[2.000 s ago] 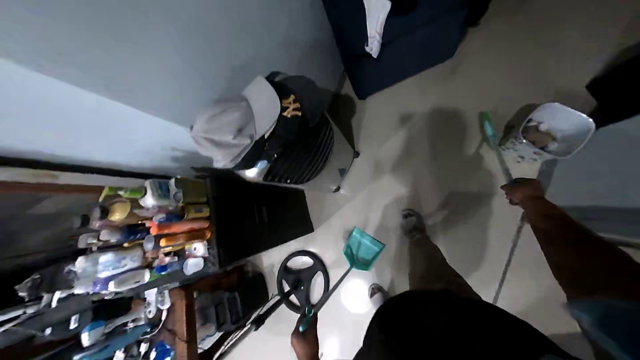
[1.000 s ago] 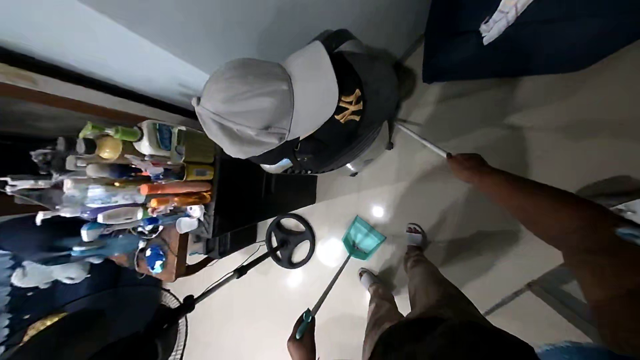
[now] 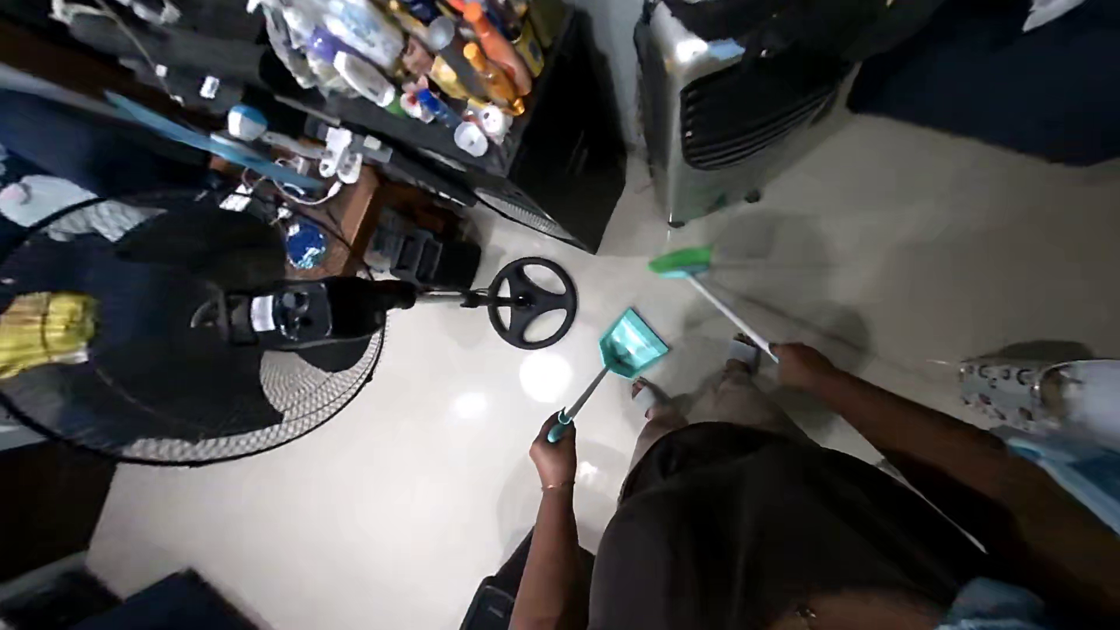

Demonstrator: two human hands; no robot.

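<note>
My left hand (image 3: 555,453) is closed around the handle end of a teal long-handled dustpan (image 3: 633,345), whose pan rests on the pale floor in front of my feet. My right hand (image 3: 801,366) grips the pale stick of a broom (image 3: 682,262) with green bristles. The broom head is at the floor beyond the dustpan and to its right, apart from it. Too little detail shows to tell whether dirt lies in the pan.
A pedestal fan (image 3: 306,311) stands at left, its round black base (image 3: 532,303) near the dustpan. Ahead are a black cabinet (image 3: 569,149) crowded with bottles and a grey air cooler (image 3: 669,114) on casters. A patterned bin (image 3: 1006,394) stands at right.
The broom head, out of view one second ago behind the cooler and caps, now shows on the open floor near the dustpan. The view has swung left and away from the caps.
</note>
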